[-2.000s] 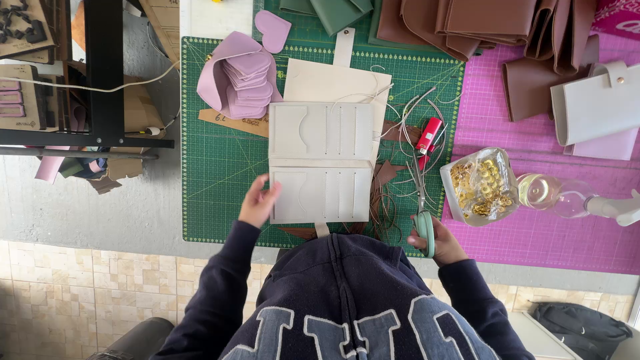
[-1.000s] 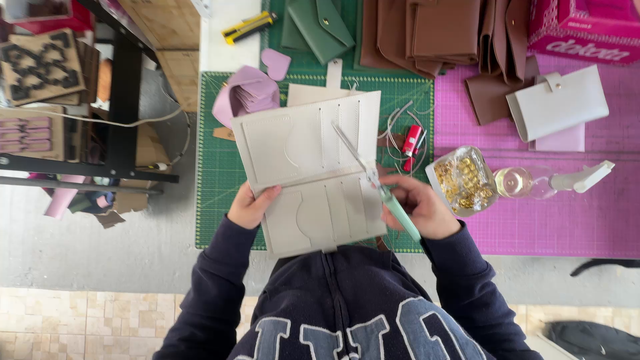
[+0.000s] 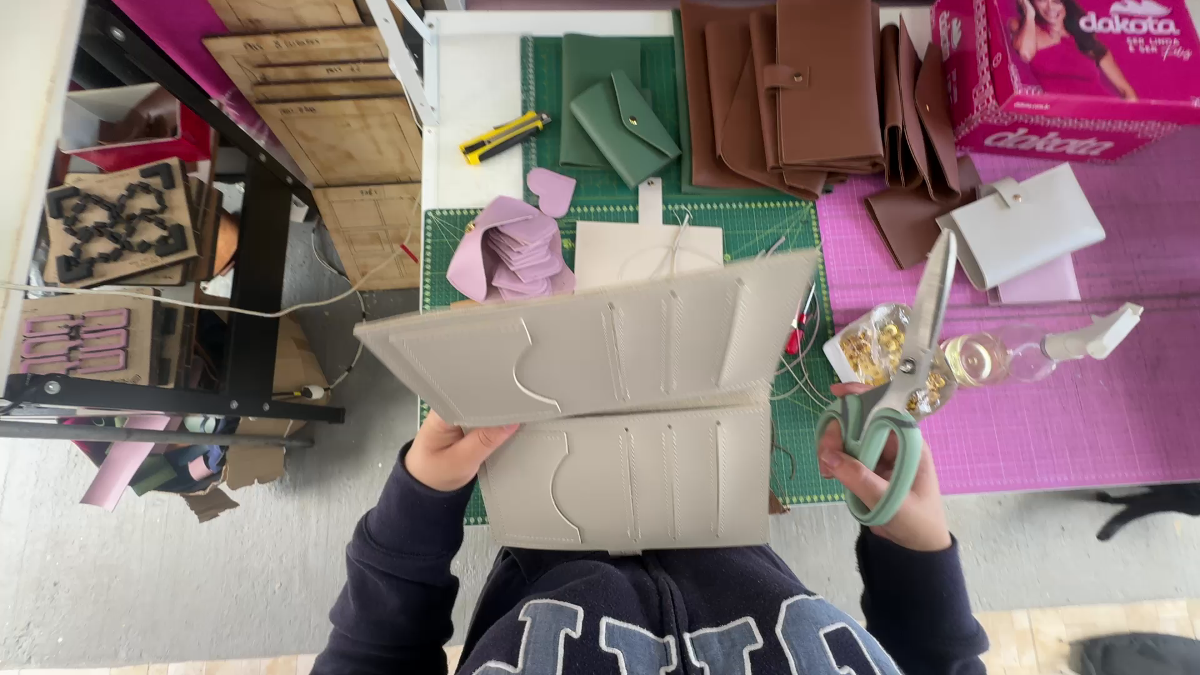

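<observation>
A light grey leather wallet (image 3: pixel 647 478) with card slots lies opened out, its upper panel tilted up, close in front of the body. My left hand (image 3: pixel 457 452) grips its left edge near the fold, thumb on the inside. Scissors with green handles (image 3: pixel 877 441) are in my right hand (image 3: pixel 891 487), to the right of the wallet, blades together and pointing up, not touching it. Beyond the wallet, a cream leather piece with a strap (image 3: pixel 649 248) lies on the green cutting mat (image 3: pixel 806 469), partly hidden.
Lilac leather pieces (image 3: pixel 516 253), a yellow utility knife (image 3: pixel 504 138), green wallets (image 3: pixel 623 127) and brown leather wallets (image 3: pixel 830 84) lie beyond. At right are a container of gold-coloured hardware (image 3: pixel 867 342), a spray bottle (image 3: pixel 1022 353), a white wallet (image 3: pixel 1031 225) and a pink box (image 3: pixel 1069 84).
The wallet has been lifted off the mat, and its upper panel now tilts up. The scissors, over the wallet's right side one second ago, have moved right, away from it.
</observation>
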